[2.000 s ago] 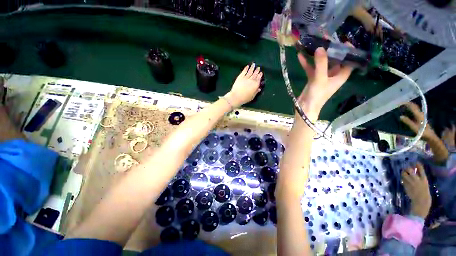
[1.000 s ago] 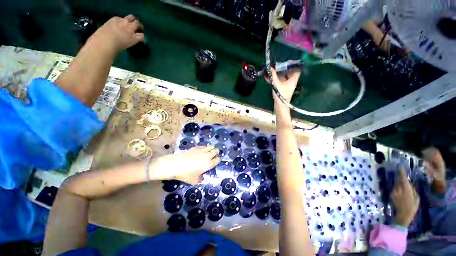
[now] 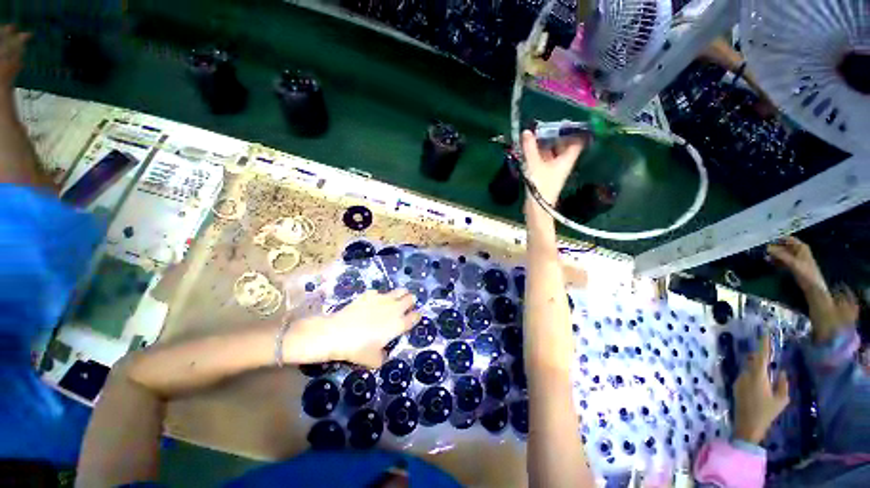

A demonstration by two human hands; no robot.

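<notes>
My left hand (image 3: 367, 326) lies over the left part of the clear blister tray (image 3: 448, 440), fingers on or just above its discs; whether it grips one is hidden. Round black discs (image 3: 436, 404) sit in rows in the tray. My right hand (image 3: 551, 170) is raised over the green belt and holds a slim dark-and-silver power screwdriver (image 3: 563, 130) with a green fitting. The tool points left, towards a black cylindrical unit (image 3: 504, 177) partly behind my hand. Another black cylindrical unit (image 3: 442, 151) stands upright to its left on the belt.
More black units (image 3: 301, 101) stand on the green conveyor belt (image 3: 377, 124). A pale hose (image 3: 701, 191) loops right. Cream rings (image 3: 284, 258) and a loose disc (image 3: 358, 218) lie on the board. Fans (image 3: 625, 33) and a metal post (image 3: 754, 214) are right. Neighbours' arms show at both sides.
The black units have shifted along the belt in the picture. The left neighbour's hand has moved away left from the belt units. My hands have stayed in nearly the same places since one second ago.
</notes>
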